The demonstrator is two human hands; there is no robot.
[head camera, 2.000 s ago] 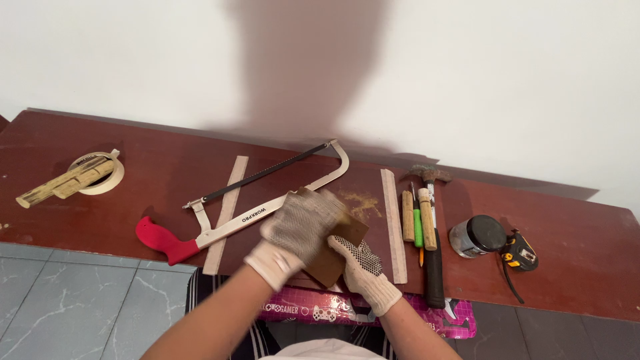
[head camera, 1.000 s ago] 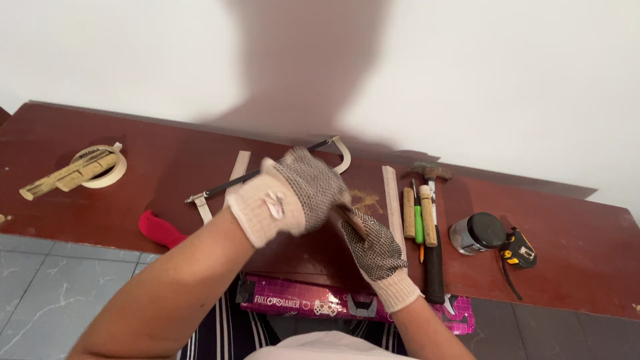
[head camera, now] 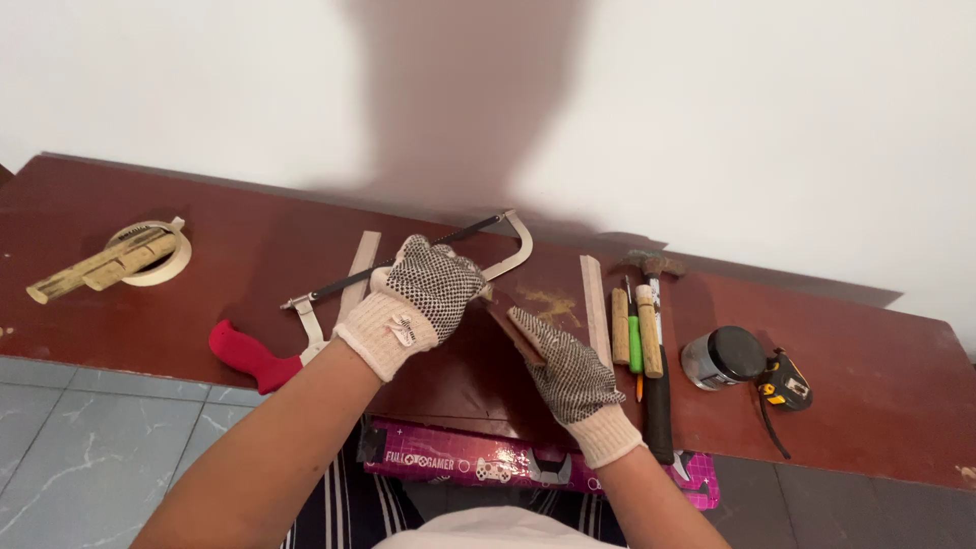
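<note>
Both hands wear knit gloves with dark grip dots. My left hand [head camera: 431, 297] is closed above the middle of the bench, fingers curled around a small piece whose tan end [head camera: 486, 292] just shows; most of it is hidden. My right hand [head camera: 572, 370] holds a folded brown sheet, apparently sandpaper [head camera: 518, 332], between thumb and fingers, its far end near my left hand. A hacksaw with a red handle [head camera: 255, 358] lies behind and left of my left hand, its blade partly covered by the glove. Tan dust [head camera: 553, 305] lies on the bench beyond my right hand.
Two pale wood strips [head camera: 360, 274] [head camera: 595, 305] lie on the red-brown bench [head camera: 862, 366]. At right are a claw hammer [head camera: 659, 381], short wooden pieces [head camera: 648, 332], a green-handled tool [head camera: 634, 343], a black-lidded jar [head camera: 724, 357] and a tape measure [head camera: 785, 381]. Masking tape [head camera: 179, 259] with sticks lies left.
My left hand has moved left from the brown sheet and turned, uncovering the sheet's edge. The sheet, flatter two seconds ago, is now tilted and folded in my right hand.
</note>
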